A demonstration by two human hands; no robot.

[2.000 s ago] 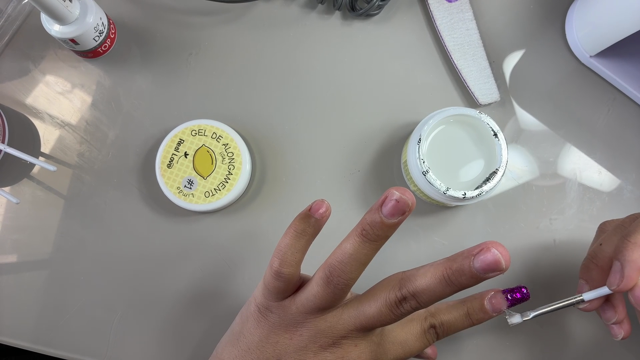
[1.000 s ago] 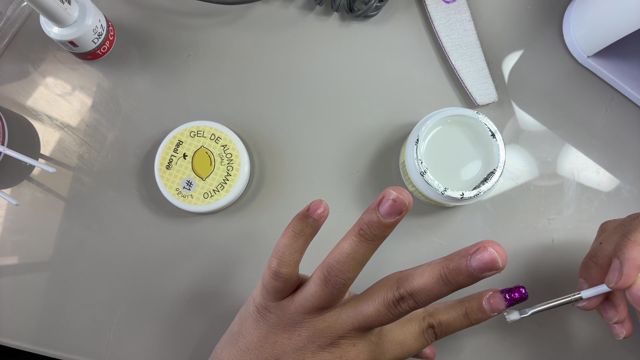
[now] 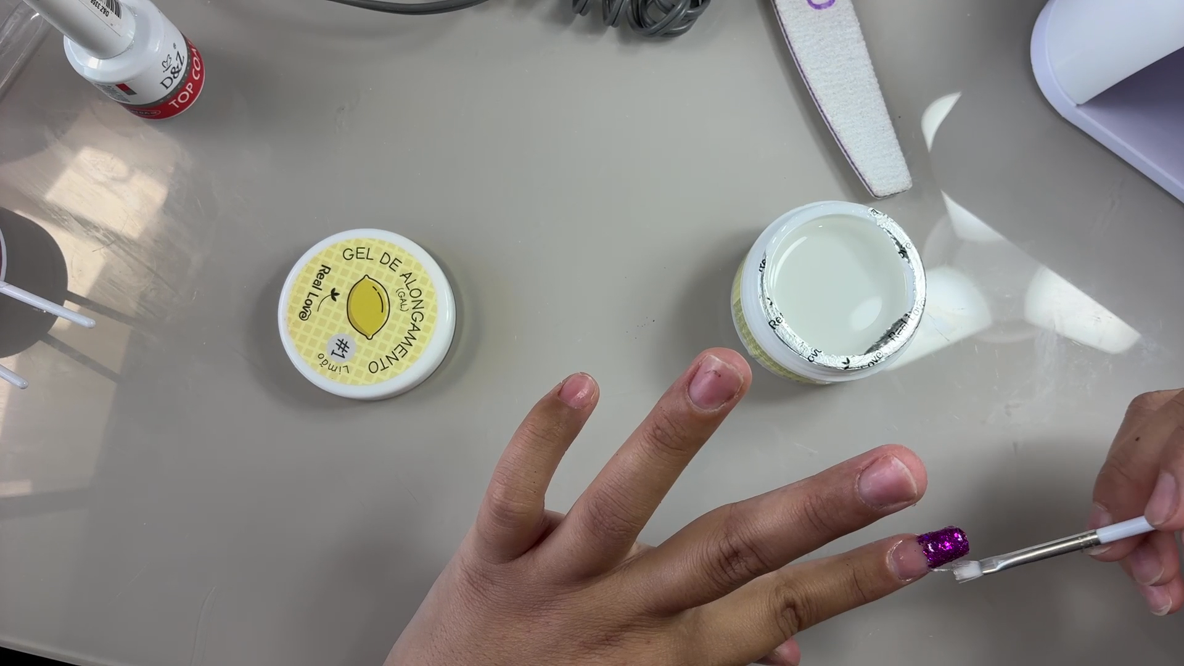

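Observation:
My left hand (image 3: 647, 555) is spread palm down with nothing in it. Purple glitter (image 3: 943, 547) covers the extended tip of its index fingernail; the other visible nails are bare. At the right edge my right hand (image 3: 1142, 504) pinches the white handle of a flat nail brush (image 3: 1041, 552). The brush's pale bristles are beside the lower edge of the glitter tip, with a thin clear strand at the nail's side. An open white jar of clear gel (image 3: 840, 287) stands above my left hand. Its yellow lid (image 3: 367, 314), with a lemon picture, lies to the left.
A white nail file (image 3: 846, 97) lies beyond the jar. A D&Z top coat bottle (image 3: 139, 60) stands at the upper left, and white sticks (image 3: 46, 303) jut in below it. Coiled grey cable (image 3: 647, 14) lies at the top; a white and lilac device (image 3: 1110, 74) is at the upper right.

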